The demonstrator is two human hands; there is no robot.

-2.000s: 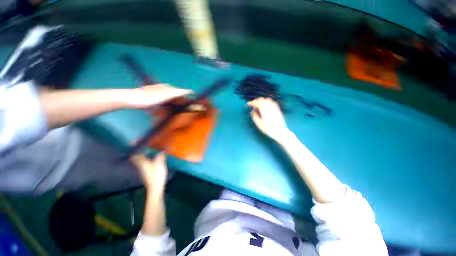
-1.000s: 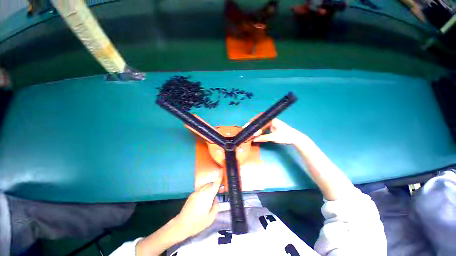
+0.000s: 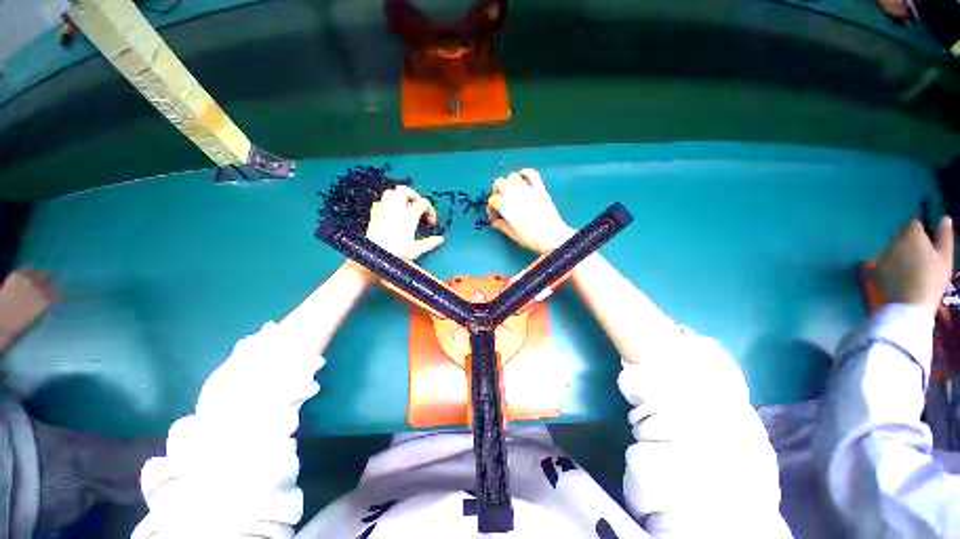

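A black three-arm assembly (image 3: 486, 400) rests on an orange fixture (image 3: 437, 379) with a flat square base. One arm points towards me, two point away to the left and right. A pile of small black fittings (image 3: 353, 193) lies behind the left arm, with a thin scatter to its right. My left hand (image 3: 400, 223) is on the right side of the pile, fingers bent. My right hand (image 3: 524, 208) is at the right end of the scatter, fingers bent down. I cannot tell whether either hand holds a piece.
A yellowish wrapped post (image 3: 174, 95) stands at the bench's back left. Another orange fixture (image 3: 456, 97) is on the dark green strip. A neighbour's hand (image 3: 914, 263) is at the right, another person's hand (image 3: 21, 305) at the left edge.
Both my hands have left the fixture and moved forward to the small fittings. The three-arm assembly stays on the fixture. The orange fixture on the green strip now appears further left.
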